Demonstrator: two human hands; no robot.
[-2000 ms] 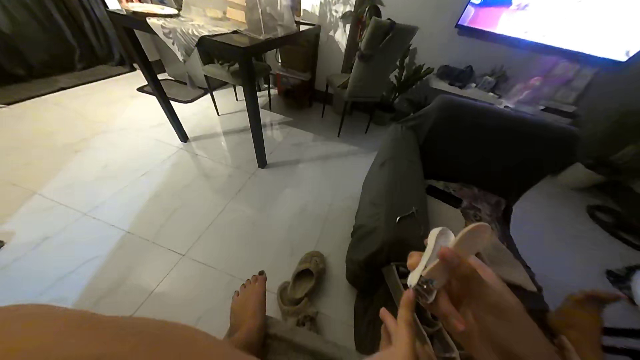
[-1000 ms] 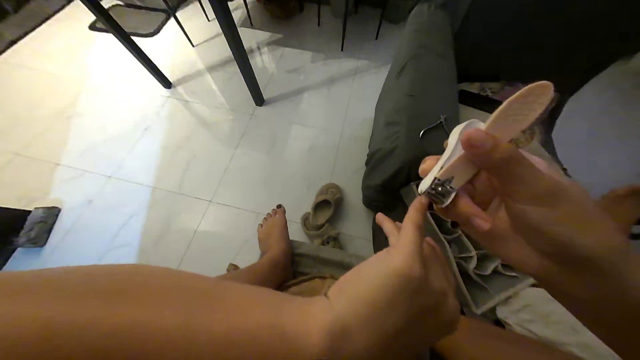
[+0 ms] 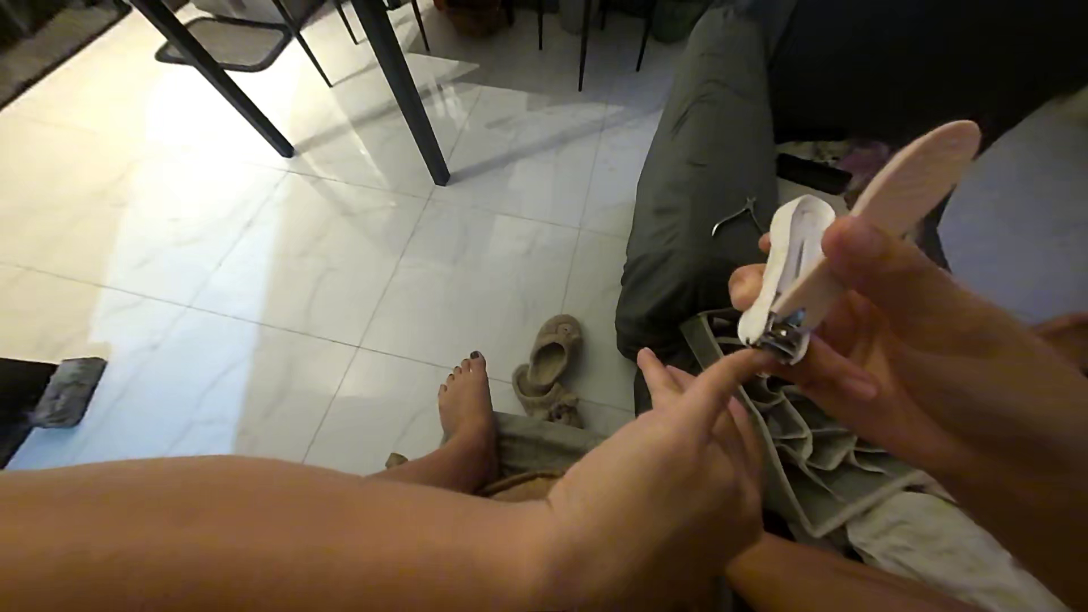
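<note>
My right hand [image 3: 884, 340] grips a nail clipper [image 3: 795, 272] with a white body and a pale pink lever, which is swung out at an angle. The metal jaws of the clipper are at the tip of the index finger of my left hand [image 3: 680, 459]. That hand comes in from the left with its index finger stretched out and the others loosely bent, holding nothing. Whether the jaws are closed on the nail cannot be told. Beyond the clipper, a metal cuticle nipper [image 3: 738, 218] lies on the grey sofa.
A grey fabric organizer [image 3: 816, 459] with several compartments sits below my right hand. The sofa arm [image 3: 697, 170] runs up behind it, near a black remote-like object [image 3: 813, 173]. Fuzzy slippers [image 3: 554, 353] lie on the tiled floor by a bare foot [image 3: 467, 399]. Dark table legs [image 3: 404, 93] stand farther off.
The view has tilted down from the table and screen. My left forearm has come across the lower view, and the clipper stays in my right hand at my left fingertip.
</note>
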